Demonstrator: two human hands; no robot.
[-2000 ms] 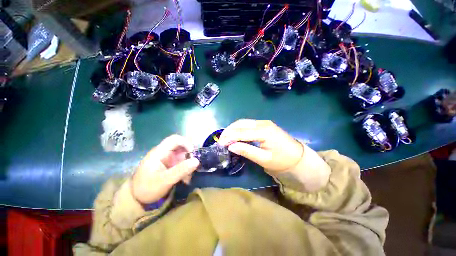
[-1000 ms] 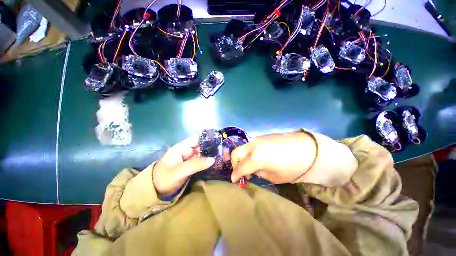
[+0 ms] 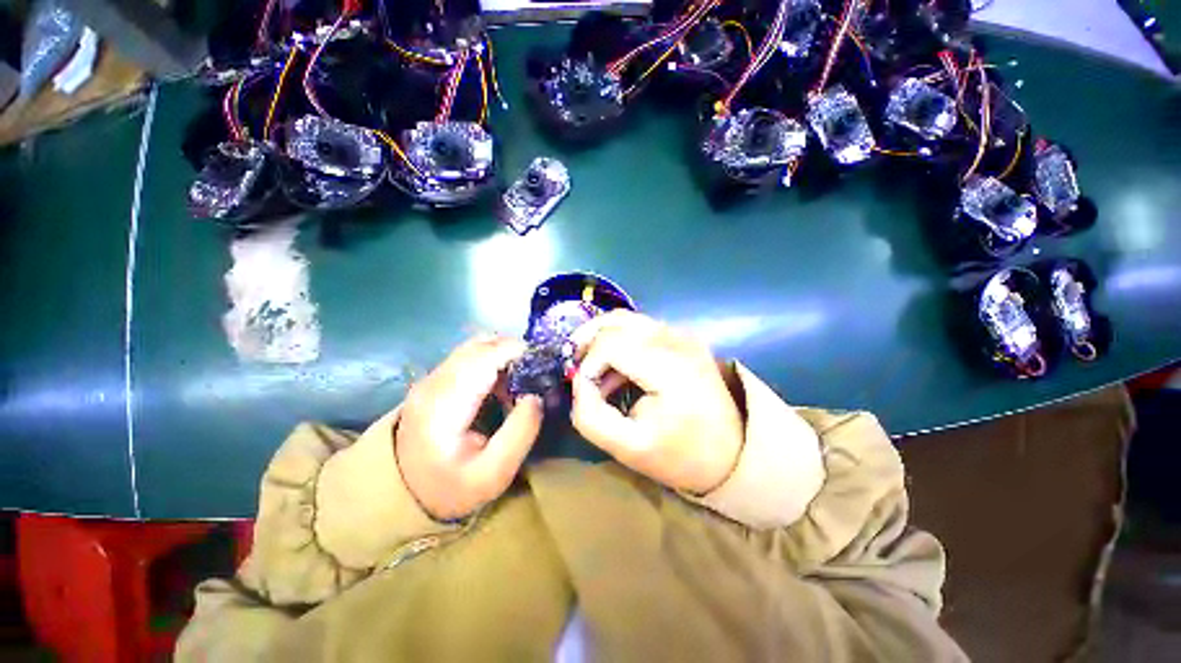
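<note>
A round black housing (image 3: 557, 295) lies near the bench's front edge, its open side up, with a light part and a bit of yellow wire inside. Just in front of it, my left hand (image 3: 464, 421) pinches a small dark circuit board (image 3: 534, 373) between thumb and fingers. My right hand (image 3: 657, 404) is at the board's right side, thumb and fingertips pinched together on a small red wire end (image 3: 571, 368). The fingers partly cover the board and the wire; whether the plug is seated cannot be told.
A loose board module (image 3: 536, 194) lies behind the housing. Wired units stand at the back left (image 3: 333, 158) and back right (image 3: 756, 145). Two units with boards (image 3: 1010, 319) sit at the right. A whitish patch (image 3: 271, 298) marks the green bench at left. A red stool (image 3: 97, 585) is below left.
The board has turned and moved slightly down between my hands. My right hand has moved from over the housing to the board's right side. The housing is more exposed, and the view has shifted.
</note>
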